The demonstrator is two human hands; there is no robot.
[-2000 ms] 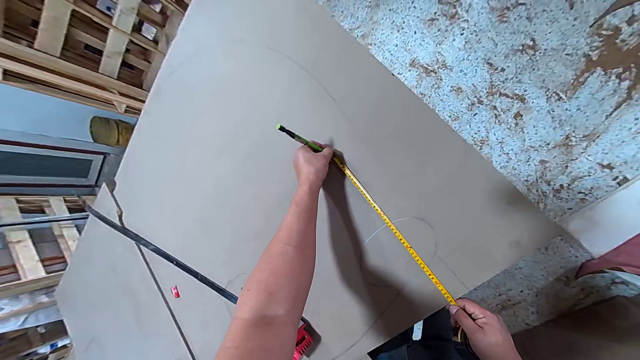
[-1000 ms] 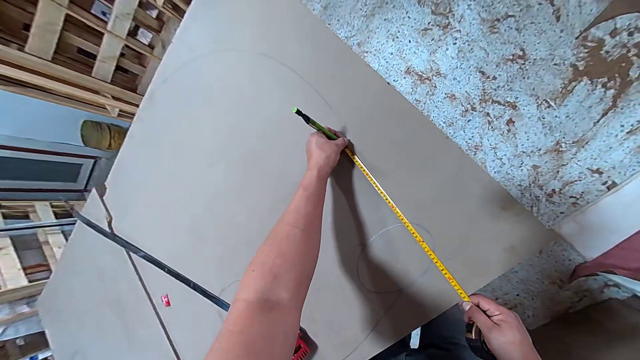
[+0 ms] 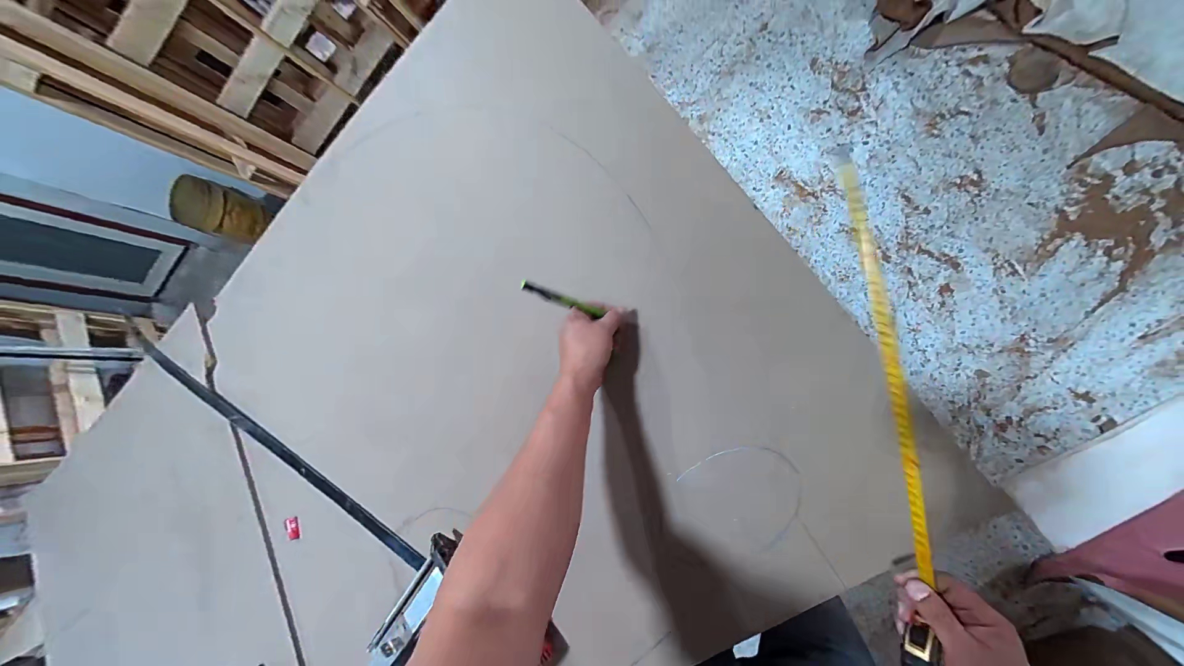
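My left hand [image 3: 590, 347] holds a black and green marking pencil or pen [image 3: 564, 300] low over the large grey-beige board [image 3: 435, 240], near its middle. Curved pencil lines run on the board above the hand and to its lower right. At the lower right my right hand [image 3: 957, 615] grips the case of a tape measure [image 3: 893, 370]. The yellow blade stands out upward from it, past the board's right edge and over the floor, its far end free and blurred. Beneath my left forearm lies a metal tool [image 3: 407, 615], partly hidden, with a red part beside the arm.
A long dark metal bar [image 3: 296, 462] lies across a seam in the board. Near it is a small red piece [image 3: 292, 528]. Wooden pallets [image 3: 250, 74] and a yellowish round container [image 3: 217, 208] stand at the upper left. Speckled, stained floor [image 3: 980, 277] borders the board's right edge.
The tape blade ran between both hands along the board; its far end has come away from my left hand and swung right over the floor. The left hand still holds the pencil or pen.
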